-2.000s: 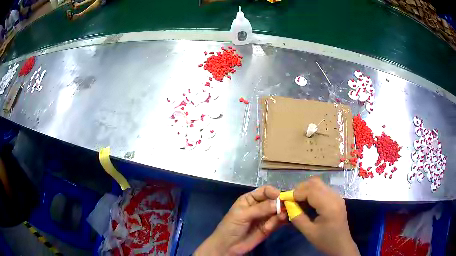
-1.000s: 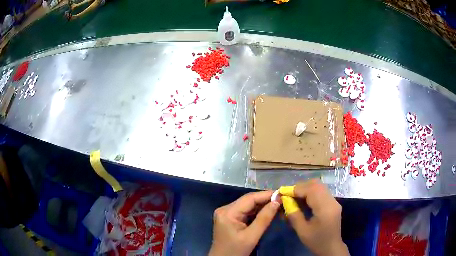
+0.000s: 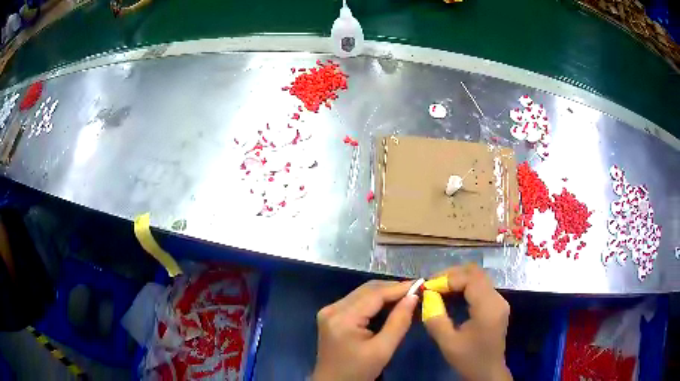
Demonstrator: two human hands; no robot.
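Note:
My left hand [image 3: 363, 327] holds a white disc [image 3: 415, 286] between thumb and forefinger, in front of the table's front edge. The disc is seen nearly edge-on. My right hand [image 3: 468, 320] has yellow finger cots on thumb and forefinger; their tips are at the disc's right side, where a small bit of red shows. Whether the right fingers grip a red piece or only touch it is too small to tell. The cardboard pad [image 3: 425, 212] lies beyond the hands, with a white lump [image 3: 454, 184] on it and thin sticks at the lump.
Red pieces [image 3: 570, 212] lie right of the pad and in a heap [image 3: 318, 85] at the back. Discs with red pieces lie at left [image 3: 276, 171] and far right [image 3: 632, 223]. A glue bottle [image 3: 347, 33] stands at the back edge. A yellow tape strip [image 3: 155, 245] hangs in front.
The camera view has shifted, moving the table's contents in the picture. Both hands stay together at the disc, which has turned in the left fingers; the red bit at it shows differently.

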